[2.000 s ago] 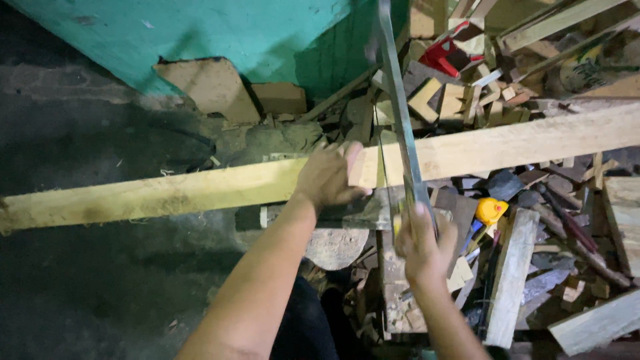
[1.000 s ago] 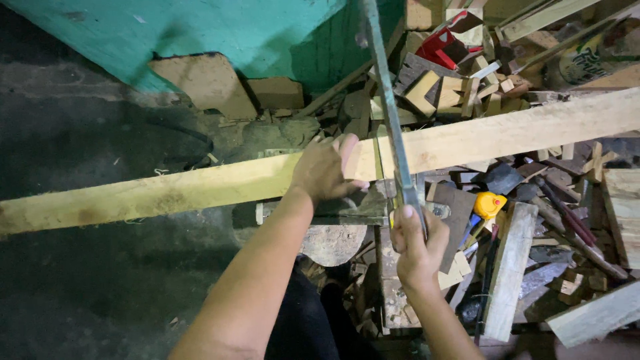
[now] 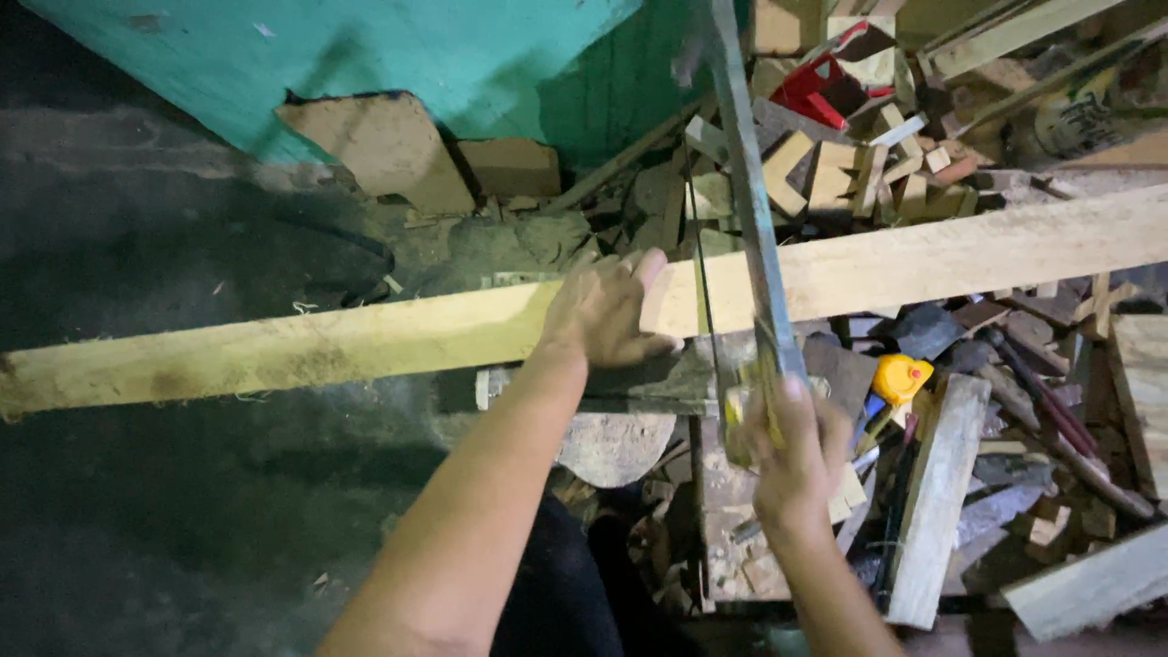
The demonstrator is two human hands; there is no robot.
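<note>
A long pale wooden board [image 3: 876, 265] runs across the view, rising slightly to the right. My left hand [image 3: 607, 310] lies over its middle, thumb at the near edge and fingers toward the far edge, pressing on it. In my right hand [image 3: 794, 443] is the near end of a metal-framed bow saw [image 3: 750, 173]. The saw's frame passes above the board, just right of my left hand, and its thin dark blade crosses the board between the frame and that hand. Whether the blade has cut into the wood cannot be told. My right hand is slightly blurred.
Wood offcuts [image 3: 830, 178] and a red object [image 3: 821, 91] are piled at the upper right. Nearer are a yellow tape measure [image 3: 902, 378], a grey plank [image 3: 940, 502] and more scraps. A broken panel [image 3: 388, 146] leans on the green wall [image 3: 365, 46]. Dark floor [image 3: 182, 529] lies left.
My right hand and the saw have shifted back and forth along the blade's line; now they are nearer my body than one second ago. My left hand stays on the board.
</note>
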